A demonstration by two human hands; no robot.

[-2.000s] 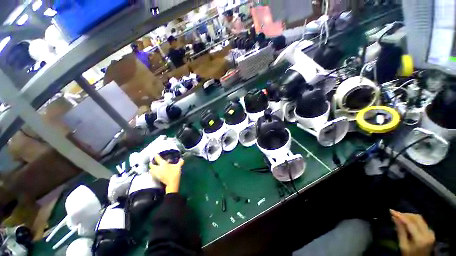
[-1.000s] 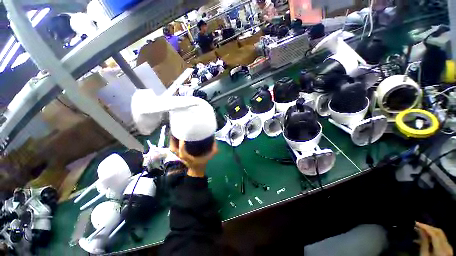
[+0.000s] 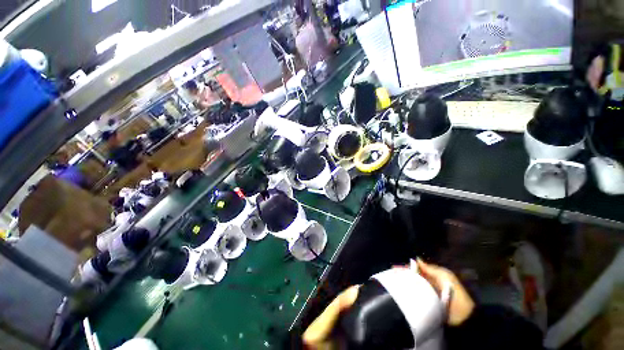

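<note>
A white PTZ dome camera with a black head (image 3: pixel 408 304) is held over the lap at the bottom centre. My left hand (image 3: pixel 333 321) grips its black side from the left, with part of the hand cut off by the lower edge. My right hand (image 3: pixel 448 294) holds the white body from the upper right, with its fingers over the top edge. The camera's lower part is cut off by the frame's edge.
More dome cameras (image 3: pixel 278 210) stand in rows on the green mat (image 3: pixel 253 307). A yellow ring (image 3: pixel 372 157) lies beside a cream ring part (image 3: pixel 347 142). At the right are two cameras, a keyboard (image 3: pixel 492 115), a mouse (image 3: pixel 607 174) and a monitor (image 3: pixel 492 34). People are in the background.
The view has turned right. The dome camera has moved from above the left of the bench, held in my left hand, to over the lap. My right hand has taken hold of it too.
</note>
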